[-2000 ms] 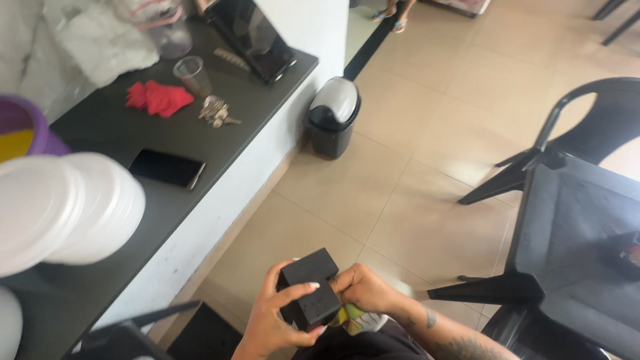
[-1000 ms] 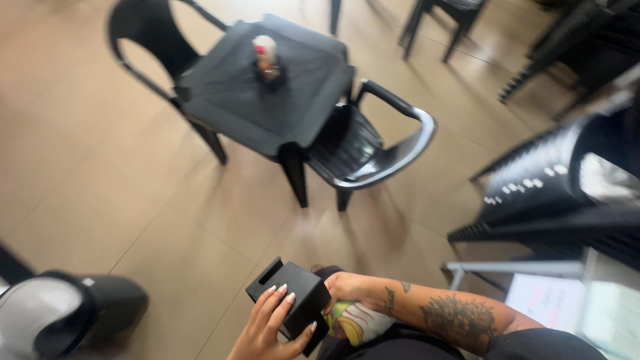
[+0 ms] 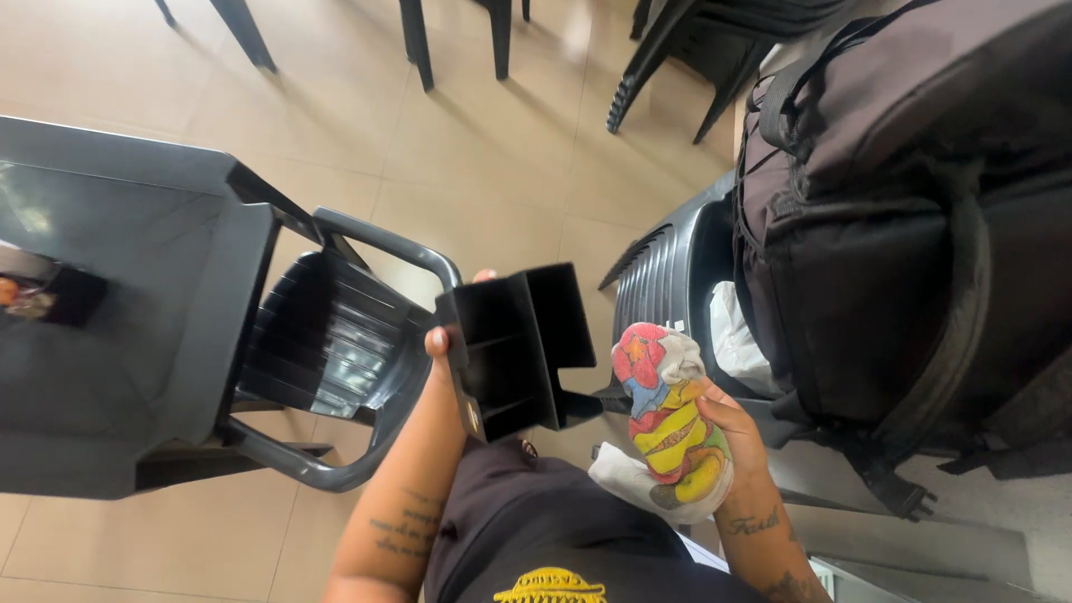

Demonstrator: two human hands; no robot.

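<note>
My left hand (image 3: 439, 339) grips a black plastic holder (image 3: 511, 352) by its left side; the holder is tilted so that its hollow compartments face me, and they hold nothing that I can see. Most of the fingers are hidden behind it. To the right, my right hand (image 3: 730, 419) holds a bunched, colourfully printed cloth (image 3: 670, 419), whose white end hangs down to the left. The cloth and the holder are apart, both in front of my dark clothing.
A dark table (image 3: 193, 310) bearing a small black holder (image 3: 75, 293) stands left, with a black plastic chair (image 3: 360, 335) against it. On the right a large black bag (image 3: 888, 209) rests by another plastic chair (image 3: 662, 285) and a white plastic bag (image 3: 737, 343). More chair legs stand ahead.
The view has swung far right, away from the counter. The holder has turned from its closed outer faces to its compartments. My right hand and the cloth have moved away from it.
</note>
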